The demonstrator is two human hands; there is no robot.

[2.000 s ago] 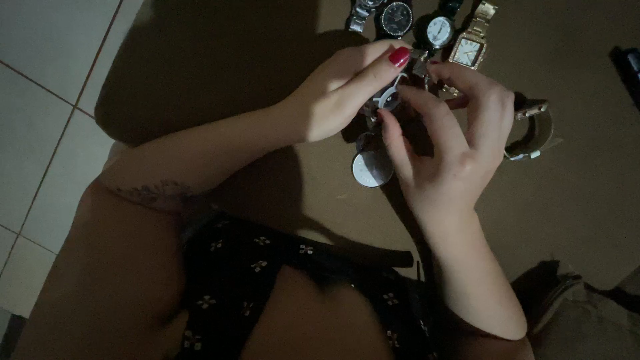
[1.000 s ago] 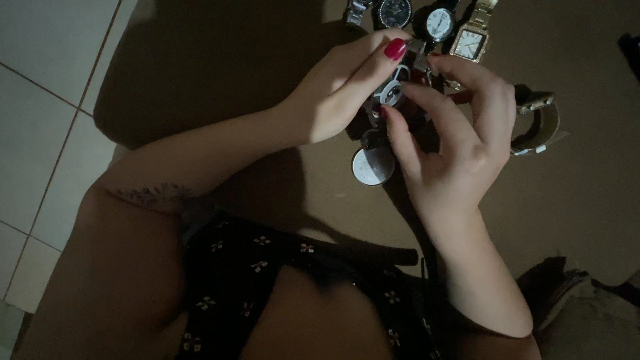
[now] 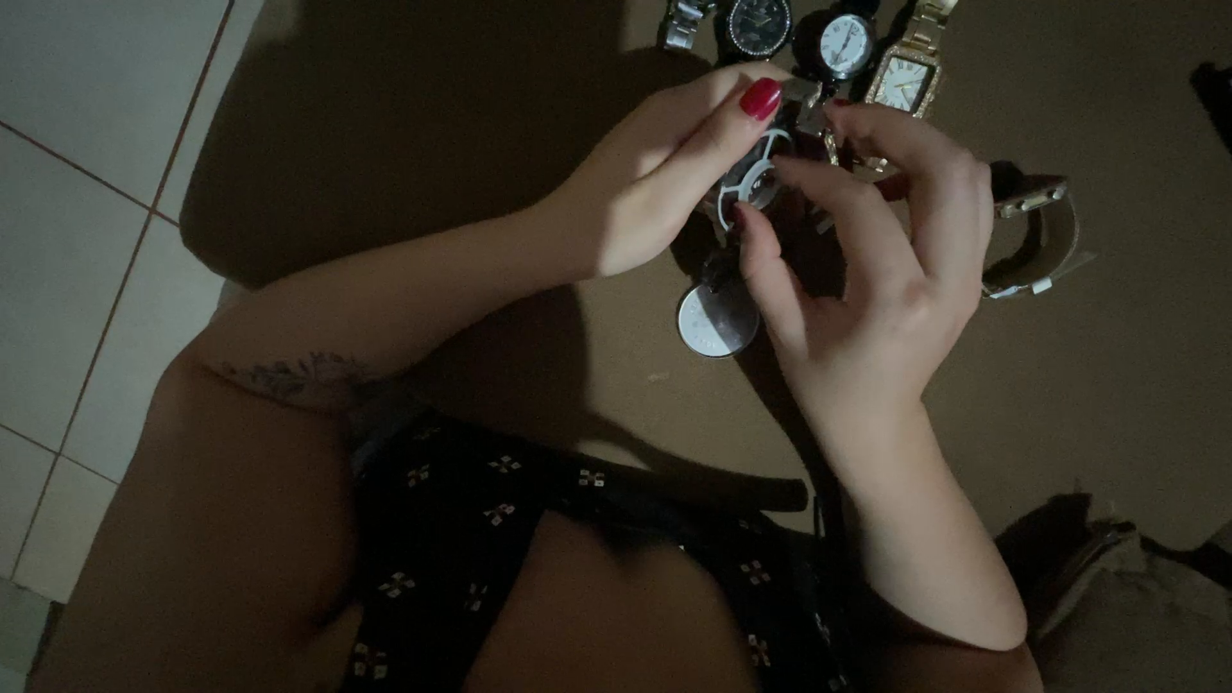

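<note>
My left hand [image 3: 674,159], with red nails, holds a dark wristwatch with a pale ring-shaped part [image 3: 760,183] on its face. The thumb and index finger of my right hand [image 3: 881,231] meet at that watch's edge; its other fingers are curled near the band. A round silvery disc [image 3: 717,320], like a watch back, lies just below the held watch. Above my hands are a silver band [image 3: 684,24], a black round watch [image 3: 758,24], a white-dial watch [image 3: 847,45] and a gold rectangular watch [image 3: 903,83]. Much of the held watch is hidden by my fingers.
Right of my right hand, a strapped watch [image 3: 1035,231] stands on its side on the brown upholstered surface [image 3: 1107,385]. A dark object [image 3: 1215,96] is at the far right edge. Dark fabric [image 3: 1116,577] is bunched at the lower right. Pale floor tiles [image 3: 87,192] are at the left.
</note>
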